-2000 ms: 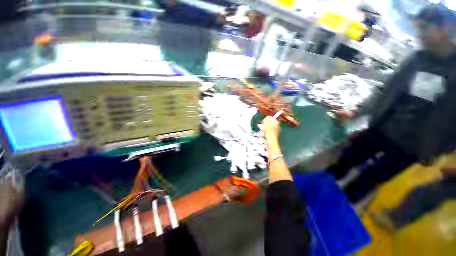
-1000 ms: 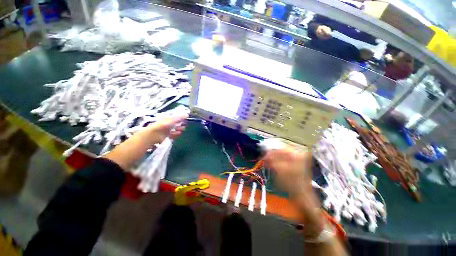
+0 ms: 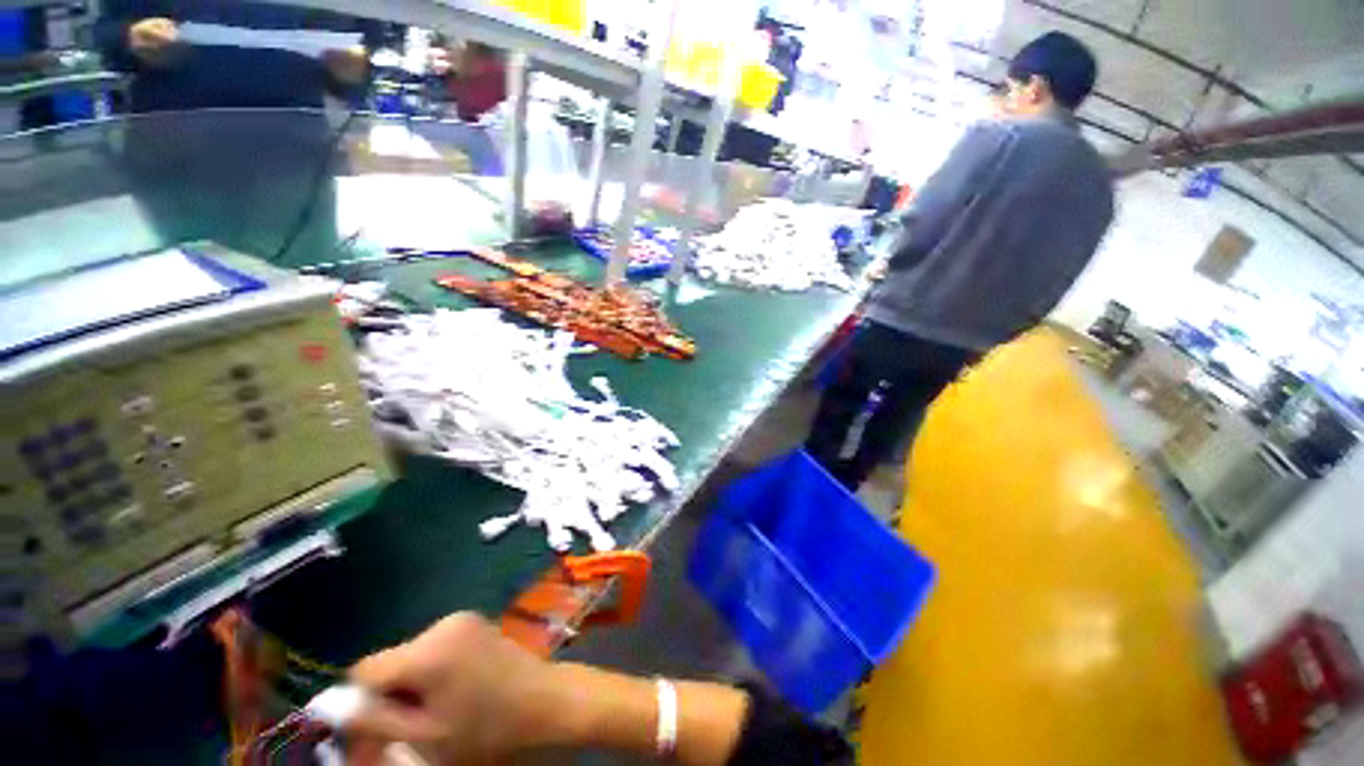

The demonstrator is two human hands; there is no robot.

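Observation:
My right hand is low in the view, reaching in from the right, with its fingers closed on a white cable connector. It is over the fixture strip, near the thin coloured tester wires. The orange clamp sits on the bench edge just beyond the hand. The beige cable tester is at the left; its screen is out of the picture. A bundle of white cables lies right of the tester. My left hand is not in view.
A reddish-brown heap of parts and a white pile lie farther along the green bench. A blue bin stands on the floor beside yellow covering. A person stands at the bench's far right side.
The view has swung right. The large left pile, tester screen, yellow clamp and my left hand have left the picture. My right hand now shows low, at the fixture strip.

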